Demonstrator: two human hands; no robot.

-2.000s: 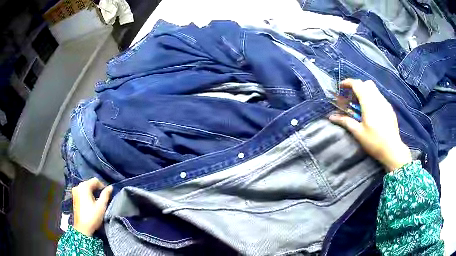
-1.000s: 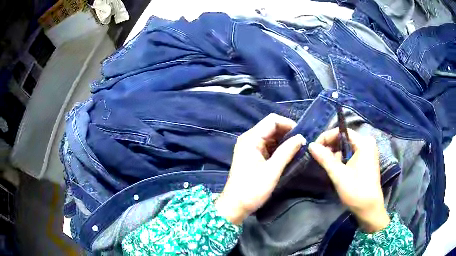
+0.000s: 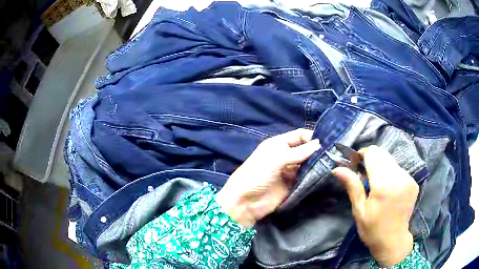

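Note:
A dark blue denim jacket (image 3: 189, 131) lies spread in front of me, its pale grey inside turned up at the lower right. My left hand (image 3: 265, 178) pinches the jacket's dark placket band (image 3: 332, 125) between thumb and fingers. My right hand (image 3: 379, 202) holds small thread snips (image 3: 347, 156) with the blades pointing left at the inner edge of the band, close to my left fingertips. The blades look apart. A metal button (image 3: 354, 99) shows on the band above the snips. Whether a thread lies between the blades cannot be seen.
More denim jackets (image 3: 456, 47) lie heaped at the upper right on the white table (image 3: 181, 4). A pale grey bin (image 3: 65, 100) stands at the left, with a brown basket (image 3: 67, 11) and white cloth above it. A yellow line marks the floor at lower left.
My left hand has come from the jacket's left edge to the placket band. My right hand's snips have swung from upright to pointing left, blades now apart. The pale inside is folded back.

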